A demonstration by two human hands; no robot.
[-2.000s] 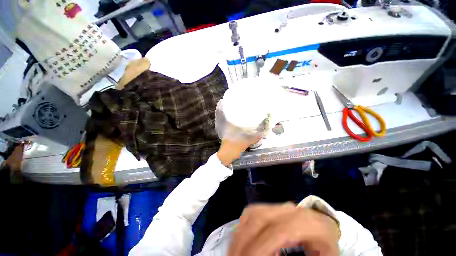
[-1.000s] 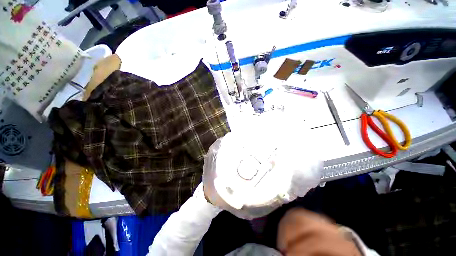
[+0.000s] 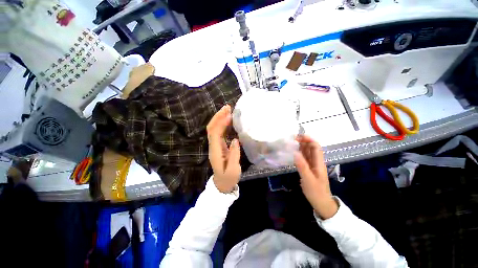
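Observation:
A white, crinkly plastic bag with white contents (image 3: 266, 128) is at the table's front edge, just in front of the needle area. My left hand (image 3: 224, 152) is at its left side, palm inward, with thumb and fingers apart. My right hand (image 3: 313, 175) is at its right side, its fingertips at the plastic; whether they grip it cannot be told. A dark plaid garment piece (image 3: 173, 123) lies heaped left of the bag, partly behind my left hand. The presser foot (image 3: 270, 84) shows just behind the bag.
Red-and-yellow-handled shears (image 3: 390, 118), tweezers (image 3: 347, 107) and a small purple-red tool (image 3: 314, 87) lie on the right. A cardboard strip with yellow tape (image 3: 111, 175), coloured handles (image 3: 82, 170) and a grey fan box (image 3: 52, 128) are left. A printed white bag (image 3: 73, 57) stands behind.
The white bag has moved from close to the camera back towards the needle area. My left hand has shifted to its left side. My right hand has come up from the lower edge to its right side.

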